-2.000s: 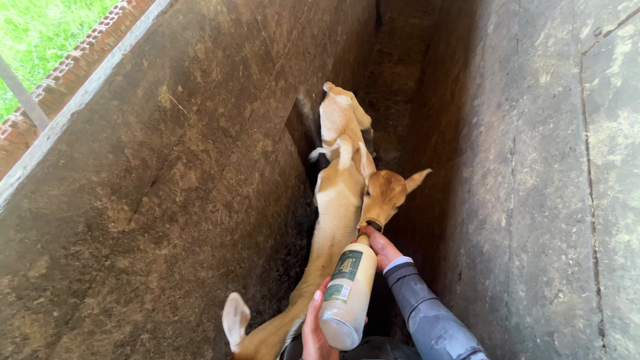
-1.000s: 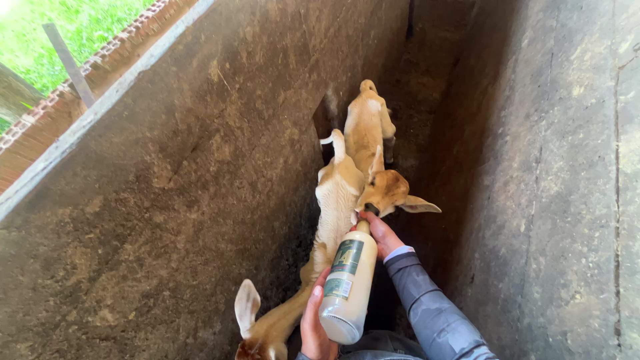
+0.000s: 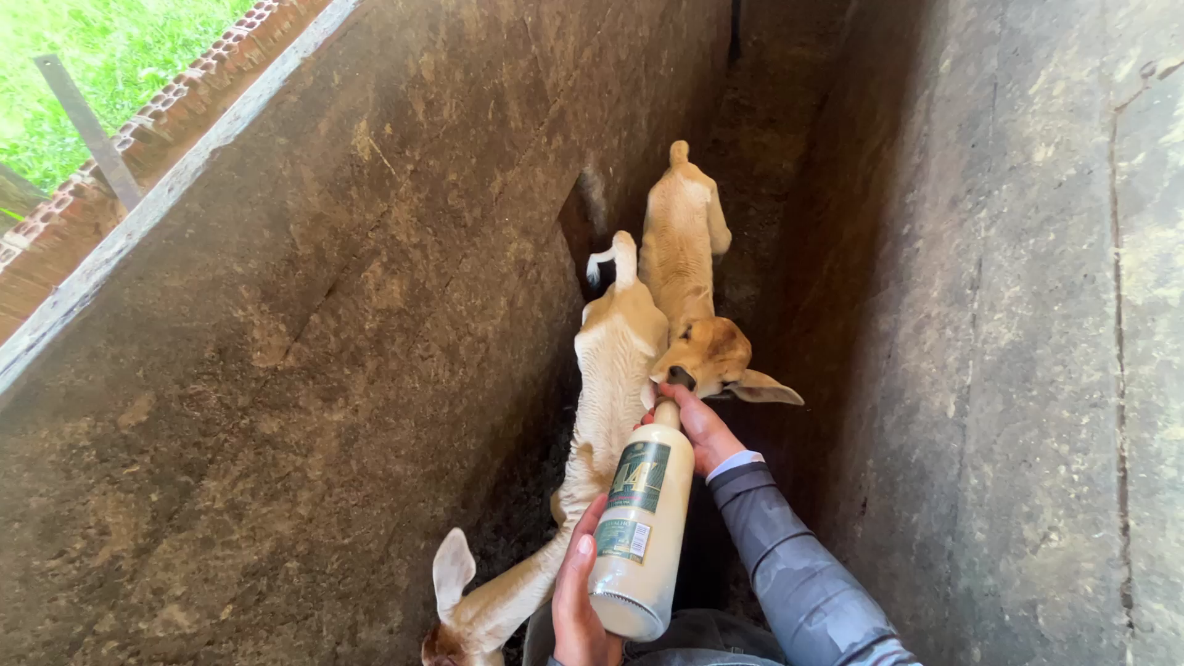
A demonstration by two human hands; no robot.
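A large glass bottle (image 3: 659,518) of white liquid, with green labels bearing writing, tilts neck-down toward a tan calf (image 3: 708,356). My left hand (image 3: 581,592) holds its lower body from the left. My right hand (image 3: 694,427) is closed round the neck, right at the calf's muzzle; the bottle's mouth is hidden by fingers and muzzle. This calf's head is turned toward me, one ear out to the right. A second, paler calf (image 3: 615,370) stands alongside on the left, its rump away from me and its head low at the bottom edge, left of my left hand.
A tall, stained wall (image 3: 370,277) rises on the left, with a dark opening low in it. A grey, cracked wall (image 3: 1036,351) bounds the narrow pen on the right. Beyond the left wall are hollow bricks (image 3: 153,139), a slanted post (image 3: 88,134) and grass (image 3: 139,46).
The drinking calf's rump has swung rightward from behind the paler calf, so its back shows more. Both hands keep their hold on the bottle. The view has shifted somewhat.
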